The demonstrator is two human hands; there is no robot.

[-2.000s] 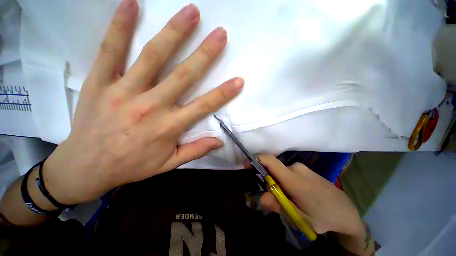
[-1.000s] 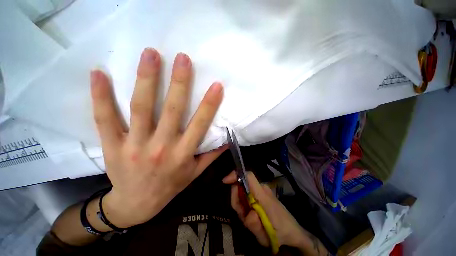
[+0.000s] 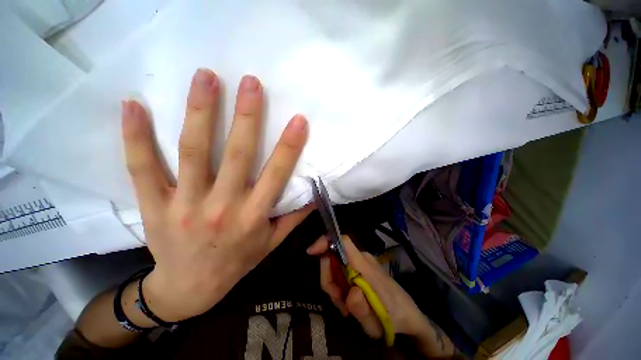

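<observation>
White fabric (image 3: 393, 77) lies over the white table, with a seam or folded edge curving along its front. My left hand (image 3: 211, 200) lies flat on the fabric with fingers spread, its thumb at the front edge and partly hidden under or beside the cloth. My right hand (image 3: 372, 292) holds the yellow-handled scissors (image 3: 332, 235) low in front of the table. The blades point up at the fabric's front edge, slightly apart, just right of my left thumb. Whether cloth is between the blades is hard to tell.
Spare scissors with orange and red loops (image 3: 597, 88) lie at the table's right end. Printed rulers show at left (image 3: 31, 219) and right (image 3: 552, 106). Below right are a blue-framed bin (image 3: 483, 218) with cloth inside and white scraps (image 3: 548, 320) in a box.
The view has shifted and turned, bringing the bin and scraps into sight. My left hand's fingers point more upward. The scissors stand steeper, and their blades have opened slightly.
</observation>
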